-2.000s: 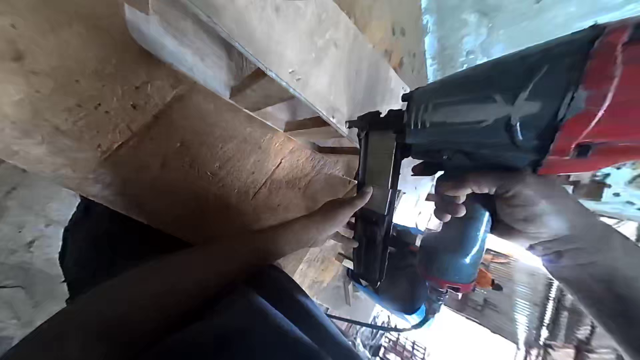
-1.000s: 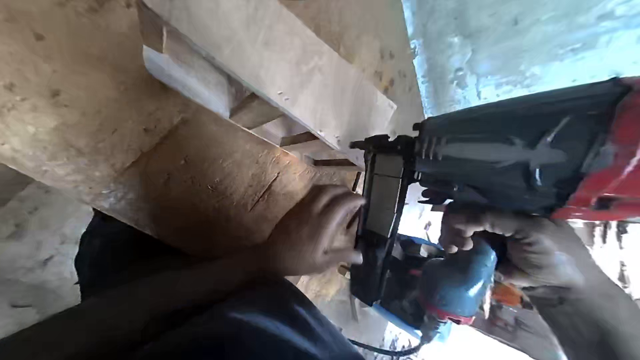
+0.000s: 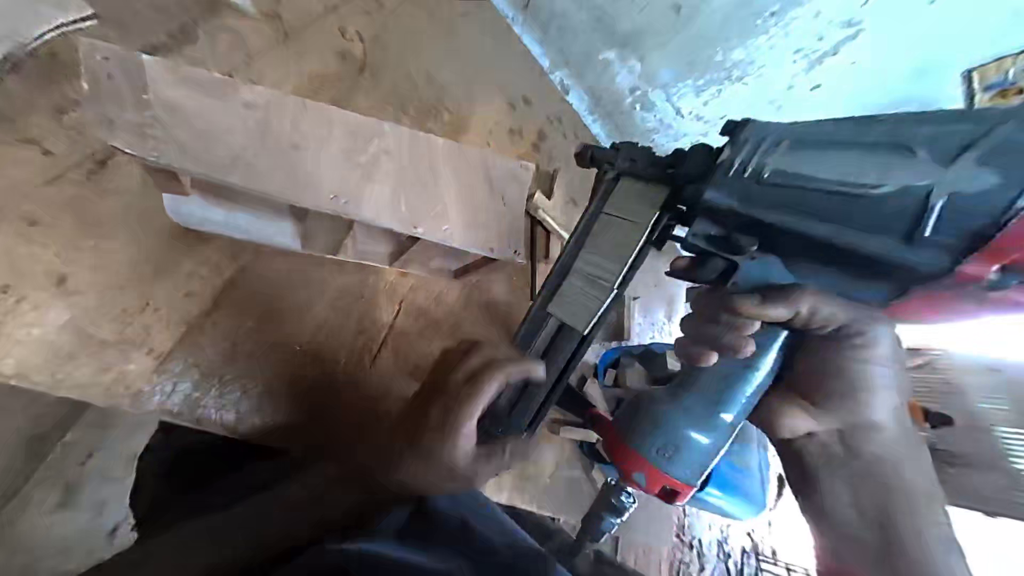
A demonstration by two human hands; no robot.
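My right hand (image 3: 768,344) grips the handle of a black and red pneumatic nail gun (image 3: 848,184), raised on the right side of the view. Its magazine (image 3: 568,296) slants down to the left, with strips of collated fasteners (image 3: 612,248) showing inside. My left hand (image 3: 472,408), blurred, is at the magazine's lower end with its fingers curled around the edge; how firmly it holds is unclear. An air hose fitting (image 3: 608,508) hangs from the base of the handle. Left of the tool lies a slatted wooden assembly with a long top board (image 3: 336,168).
The assembly rests on a worn wooden worktop (image 3: 288,328). Beyond the worktop is a weathered blue-painted surface (image 3: 720,64). Below the tool stands a blue container (image 3: 740,472) near wood offcuts (image 3: 632,372). My dark-clothed lap is at the bottom.
My left hand has moved from the magazine's side down to its lower end. The nail gun has tilted, its magazine now slanting more. The view has shifted, showing more of the wooden assembly.
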